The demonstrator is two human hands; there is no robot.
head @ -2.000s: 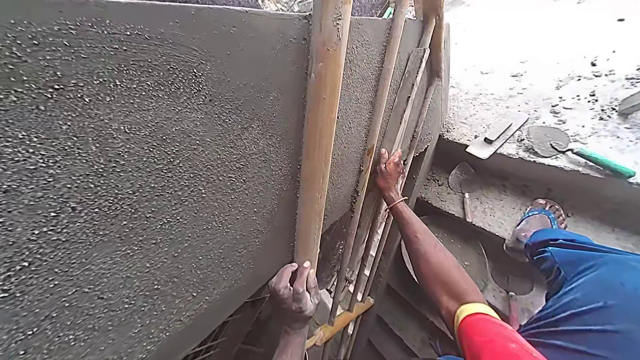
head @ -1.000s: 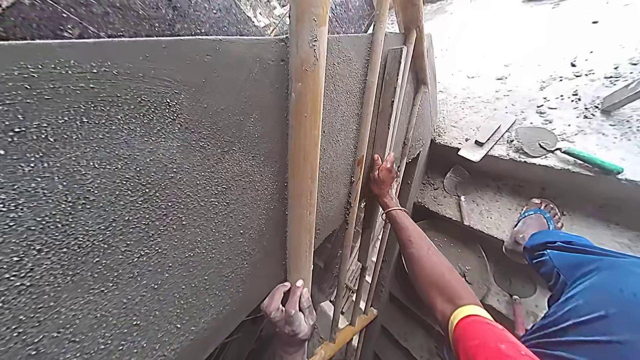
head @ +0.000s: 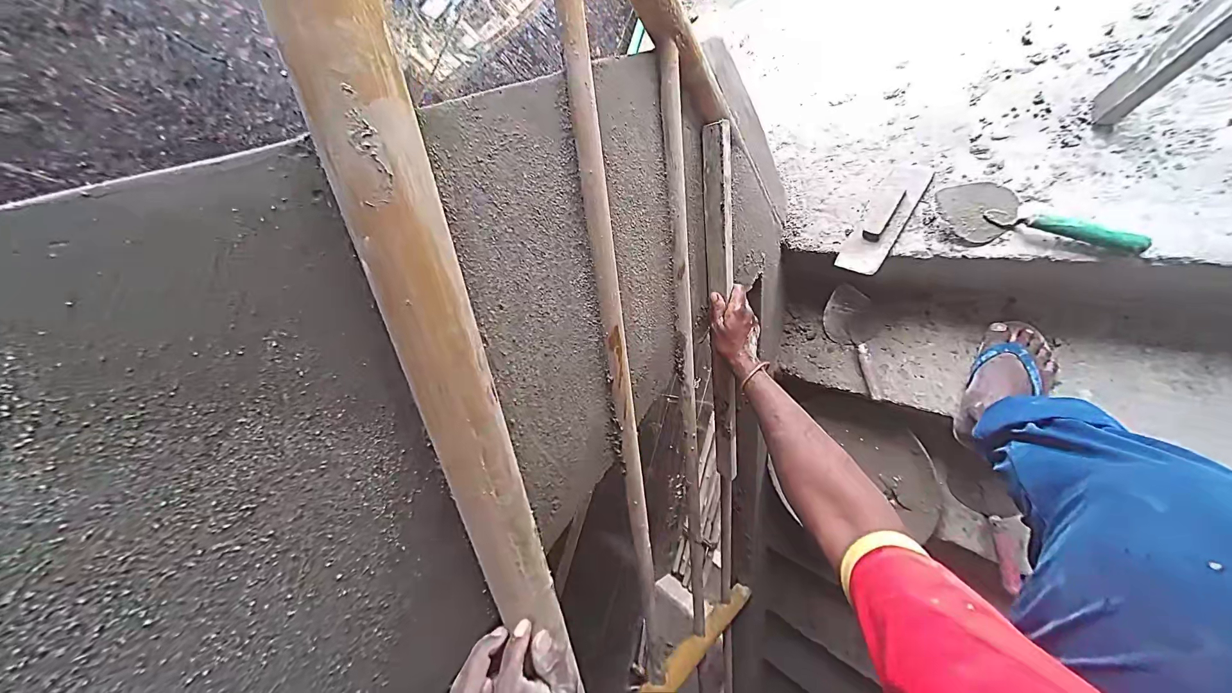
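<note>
My left hand (head: 503,662), at the bottom edge and partly cut off, has its fingers around the lower part of a thick bamboo pole (head: 423,327). This pole slants up to the left in front of a wall of fresh grey mortar (head: 192,414). My right hand (head: 735,327) grips a narrow wooden batten (head: 718,207) standing nearly upright among thinner poles (head: 602,231) of a ladder-like frame. Beyond the batten, the wall's mortar surface has a ragged dark gap near its right edge. Palm and fingertips of both hands are partly hidden.
On the ledge lie a plastering float (head: 890,221) and a green-handled trowel (head: 977,212). A smaller trowel (head: 849,313) rests on the step, near my sandalled foot (head: 1006,375). Below are a mortar pan (head: 890,472), a red-handled trowel (head: 1008,553) and a yellowish crosspiece (head: 698,645).
The thick pole has gone from nearly upright to leaning left, its upper part now farther from the thinner poles. Both hands keep their holds. The view has shifted.
</note>
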